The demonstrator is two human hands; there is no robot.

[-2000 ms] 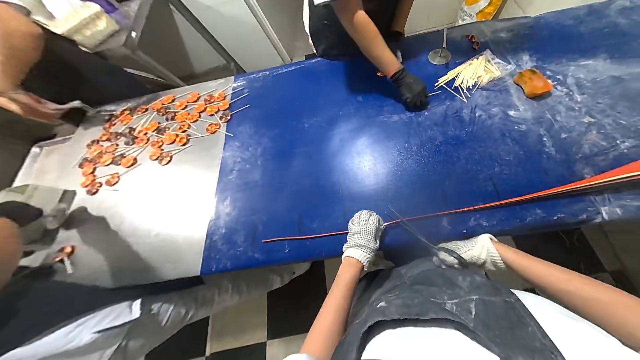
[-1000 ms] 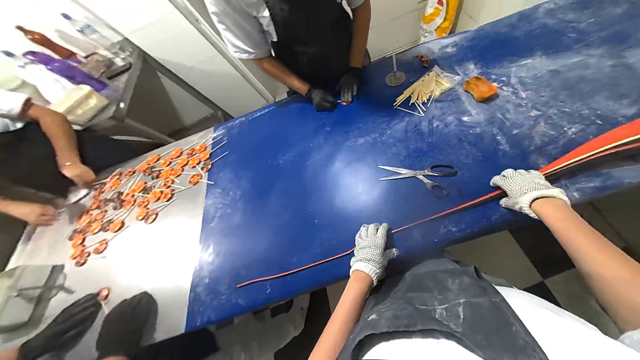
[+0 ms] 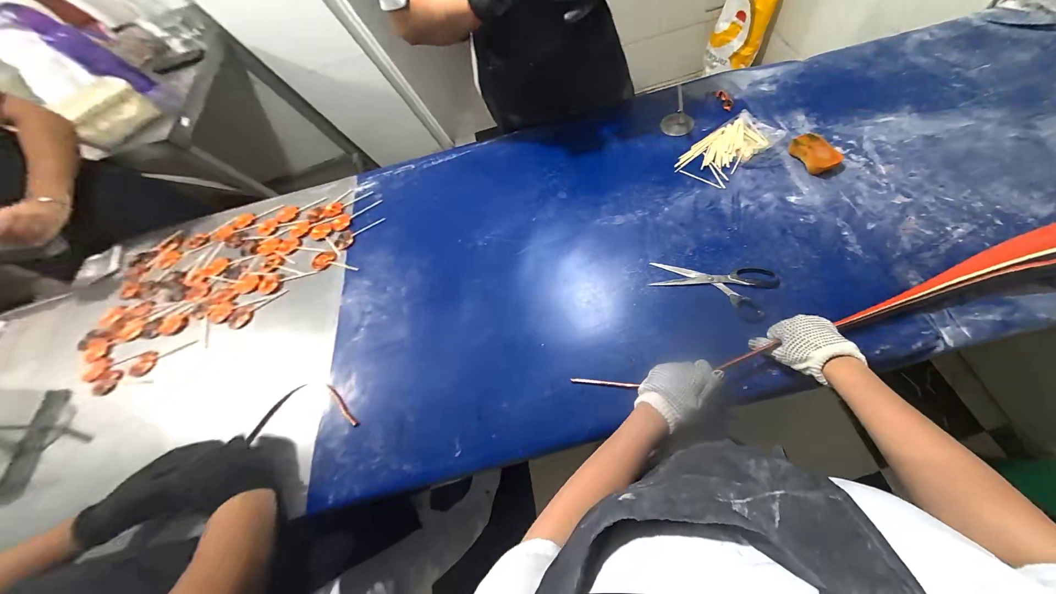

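Note:
My left hand [image 3: 678, 391], in a white dotted glove, grips a thin red-and-dark candy rope [image 3: 605, 383] near the front edge of the blue table. The rope's loose end points left. Further right, my right hand [image 3: 813, 342], gloved alike, closes around the same rope where it thins out from a wide striped band of red, cream and dark candy [image 3: 973, 268]. Beyond my hands lie scissors [image 3: 716, 280] with black handles, blades spread. A short piece of rope [image 3: 342, 405] rests at the border between blue surface and metal.
Orange lollipops [image 3: 219, 268] on white sticks cover part of the metal top [image 3: 247, 355]. Co-workers stand across the table and at left; black-gloved hands [image 3: 198, 478] work at lower left. A pile of sticks [image 3: 726, 148], an orange-brown lump [image 3: 815, 154] and a round metal tool [image 3: 677, 124] lie at the back.
My right hand has moved closer to my left along the rope. A short rope piece now lies at the metal's edge. The co-worker opposite has lifted both hands off the table.

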